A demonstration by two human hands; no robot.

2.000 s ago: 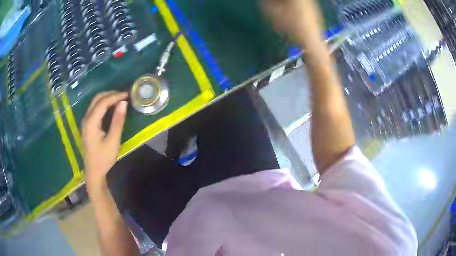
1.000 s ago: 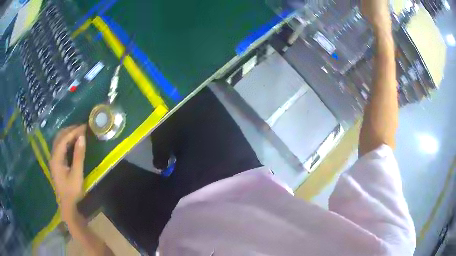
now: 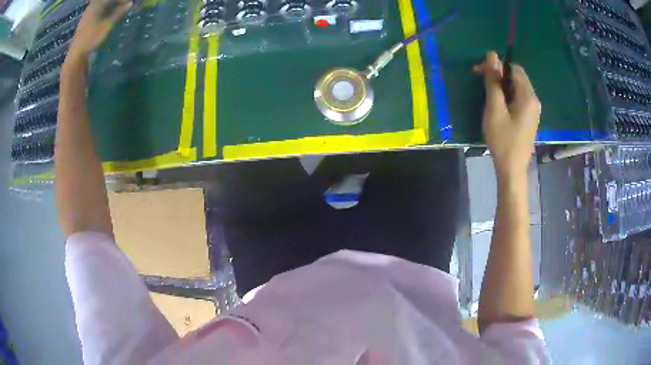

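Note:
The round silver base (image 3: 344,95) with a gold-toned ring and pale centre lies on the green mat (image 3: 271,107). Its metallic cable connector (image 3: 384,61) points to the upper right. My right hand (image 3: 510,107) is right of the base, over the mat, closed around a black probe (image 3: 508,80) with a red wire running up from it. My left hand (image 3: 103,21) is at the top left edge, partly cut off, over a clear tray (image 3: 146,28). A small dark shape shows at its fingers, too blurred to name.
Rows of dark shiny round parts (image 3: 295,8) sit in a clear tray at the top. Yellow tape (image 3: 325,142) and blue tape (image 3: 437,78) mark the mat. Filled trays (image 3: 628,78) stand at the right, more (image 3: 39,107) at the far left. Brown cartons (image 3: 160,232) are below the bench.
The view has turned and shifted. My left hand has moved from beside the base to the upper left. My right hand has come back from the far right and now holds the probe.

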